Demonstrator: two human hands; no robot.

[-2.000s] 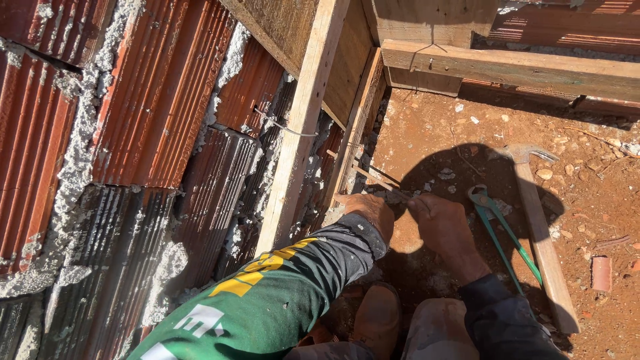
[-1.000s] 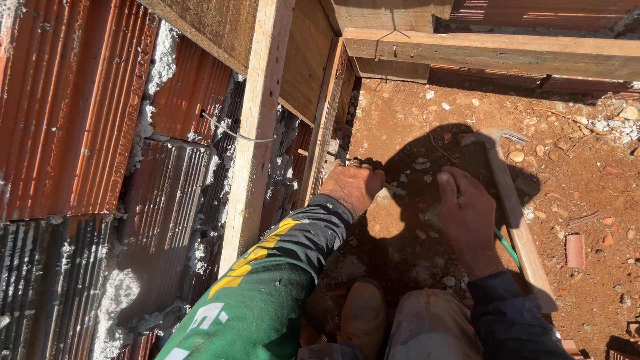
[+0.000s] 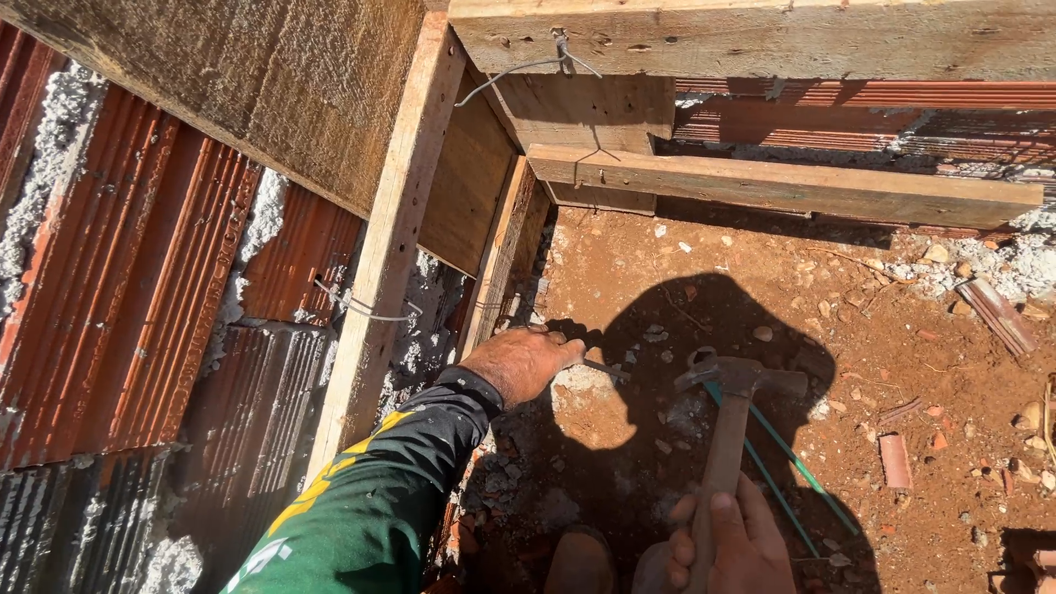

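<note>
My left hand (image 3: 528,360) is closed around a thin dark metal rod (image 3: 606,368), whose end sticks out to the right over the soil. The hand is beside the lower end of a wooden board (image 3: 499,256) set along the brick wall. In my right hand (image 3: 730,536) is the wooden handle of a claw hammer (image 3: 740,377), its metal head raised above the ground. Green-handled pincers (image 3: 792,458) lie on the soil behind the hammer, their head partly hidden by it.
A wall of red hollow clay bricks (image 3: 124,289) with rough mortar runs along the left. A wooden batten (image 3: 388,239) with a wire tie (image 3: 367,309) leans there. Horizontal boards (image 3: 784,186) cross the far side. Brick fragments (image 3: 894,460) and stones lie on the soil.
The hammer, lying on the soil to the right in the earlier frames, is now in my right hand. My left hand stays by the board at the wall. The view has shifted.
</note>
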